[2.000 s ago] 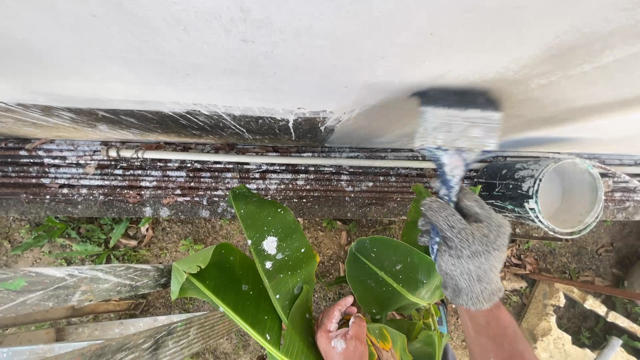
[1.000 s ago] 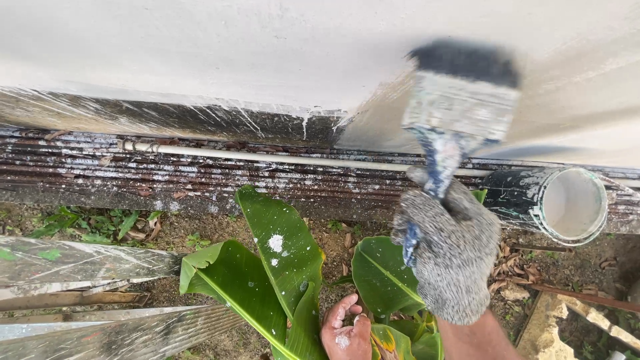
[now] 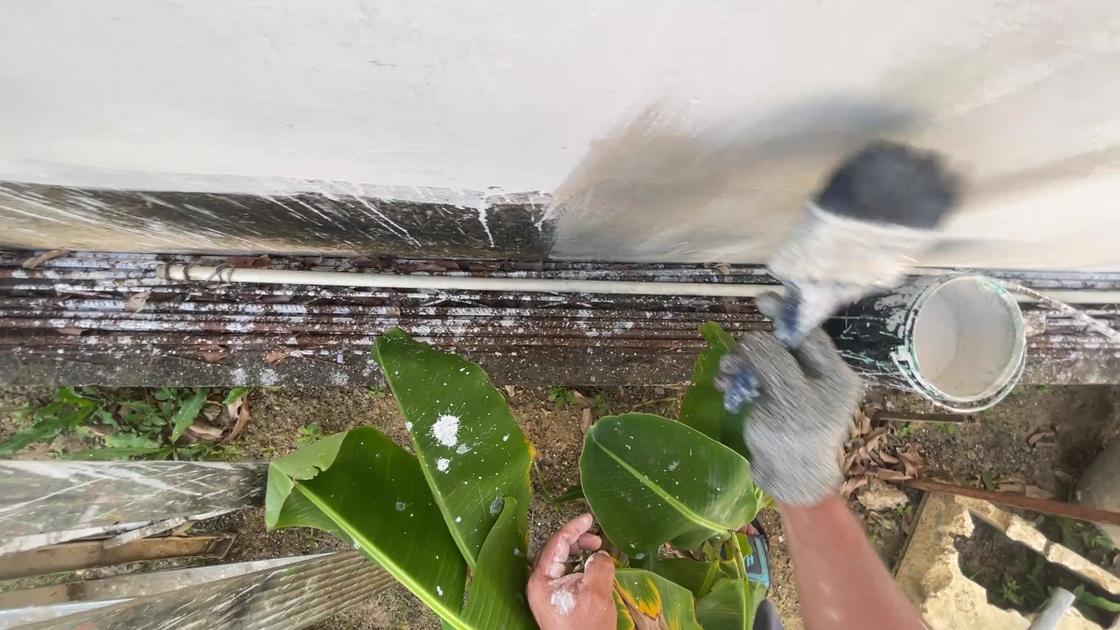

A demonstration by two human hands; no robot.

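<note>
My right hand (image 3: 794, 411), in a grey knitted glove, grips the handle of a wide paintbrush (image 3: 844, 254). The brush is blurred; its dark bristles lie over the white wall (image 3: 350, 96), and white paint coats its ferrule. Just right of the glove is a black paint bucket (image 3: 967, 341) with whitish liquid inside and drips on its rim. My left hand (image 3: 573, 577) is bare, with a white paint spot and curled fingers, among the leaves of a broad-leaved plant (image 3: 665, 481). Whether it holds anything I cannot tell.
Paint-spattered metal bars (image 3: 350, 319) and a thin white pipe (image 3: 481, 283) run along the wall's foot. Weathered boards (image 3: 114, 499) lie at lower left, and a broken slab (image 3: 945, 569) at lower right. White drips cross the dark band (image 3: 420, 219) low on the wall.
The brush in my right hand has swung to the right over the wall, its bristles now nearer the bucket's side. My left hand stays low among the leaves.
</note>
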